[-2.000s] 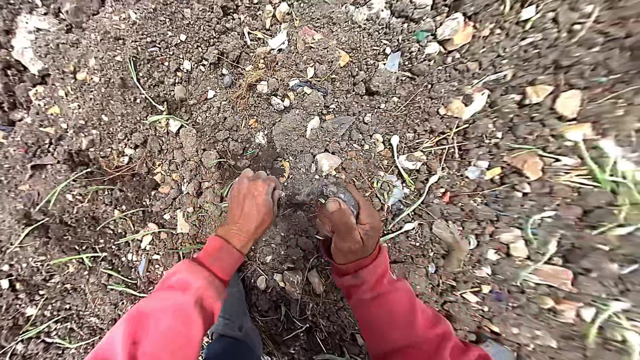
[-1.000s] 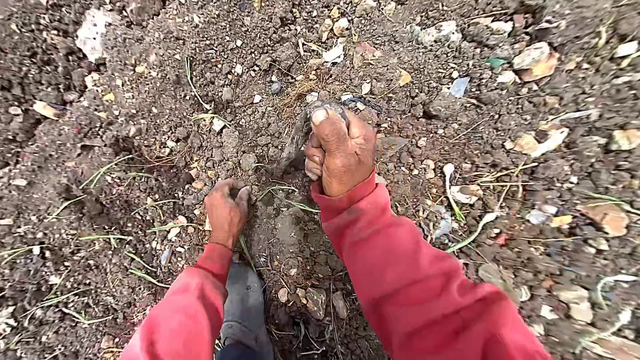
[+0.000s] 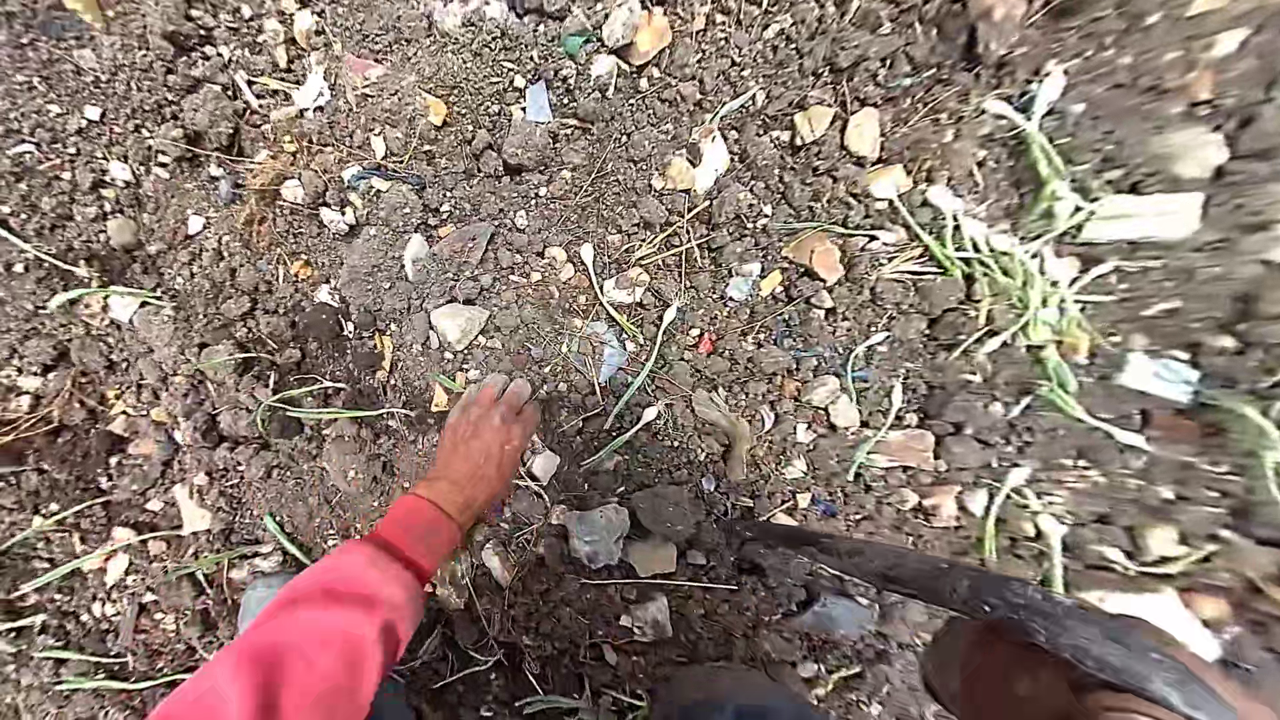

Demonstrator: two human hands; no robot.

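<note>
My left hand [image 3: 480, 445], in a red sleeve, is palm down on the soil [image 3: 560, 380] near centre, its fingers bent. Whether anything is beneath the fingers is hidden. A dark, curved tool [image 3: 930, 575] slants from the lower right corner to the soil. My right hand [image 3: 990, 665], blurred and partly out of view, is around its lower right part. Thin green seedlings with pale bulb ends, perhaps onions, lie about; one seedling [image 3: 645, 365] is right of my left hand, and a loose bunch of them [image 3: 1030, 265] is at the right.
Stones are scattered in the rough soil, among them a grey stone [image 3: 597, 535] below my left hand and a pale stone [image 3: 459, 325] above it. Bits of plastic [image 3: 538, 102] and dry stalks lie among the clods. A dark form [image 3: 735, 692], perhaps footwear, shows at the bottom edge.
My right hand, over the soil near my left hand before, is now at the lower right. The view has swung to the right, showing the seedling bunch more fully.
</note>
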